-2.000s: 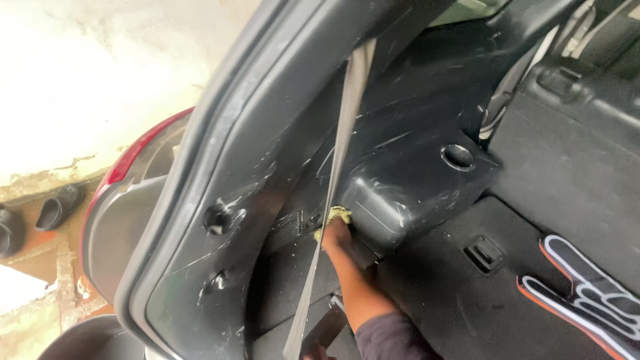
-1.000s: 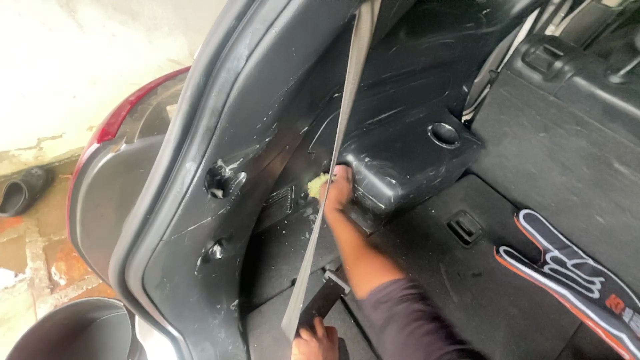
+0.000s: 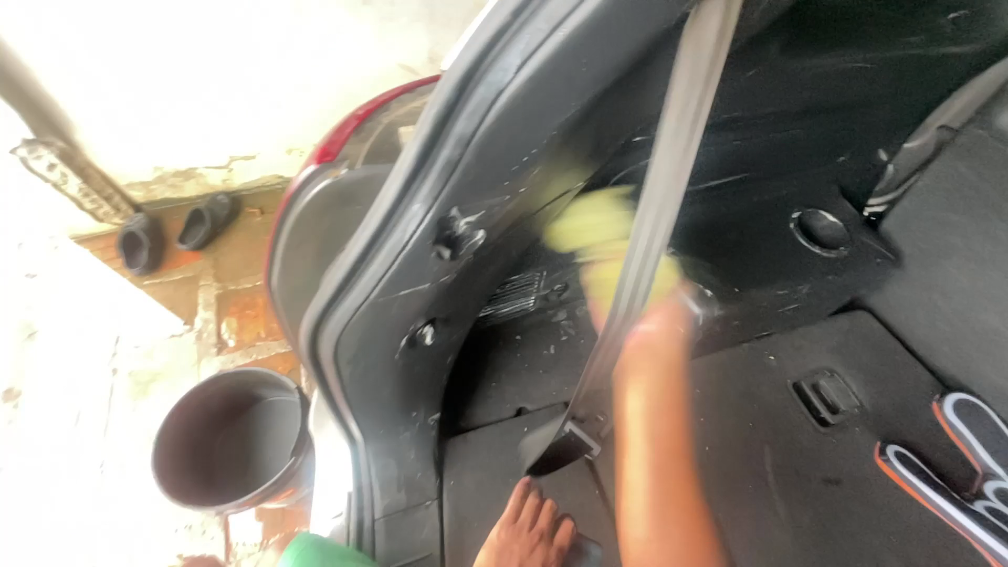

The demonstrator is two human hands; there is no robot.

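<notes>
My right hand (image 3: 642,303), blurred, holds a yellow cloth (image 3: 598,228) against the black plastic side trim (image 3: 748,173) of a car's cargo area. A grey seat belt (image 3: 669,157) runs down in front of the cloth and that hand. Low in the view, my left hand (image 3: 531,524) is at the belt's lower end, just below the metal buckle tongue (image 3: 583,439); its fingers are curled, and whether they grip the belt is hidden. White streaks and specks mark the trim.
A dark bucket (image 3: 228,441) stands on the floor outside, left of the car. Dark clogs (image 3: 206,222) lie by the wall. The car's rubber door seal (image 3: 354,260) edges the opening. A hand-shaped foam piece (image 3: 937,488) lies on the cargo floor (image 3: 756,441) at right.
The yellow cloth has moved with my right hand from low beside the trim's bulge up along the panel. The view has shifted, bringing the clogs back into sight.
</notes>
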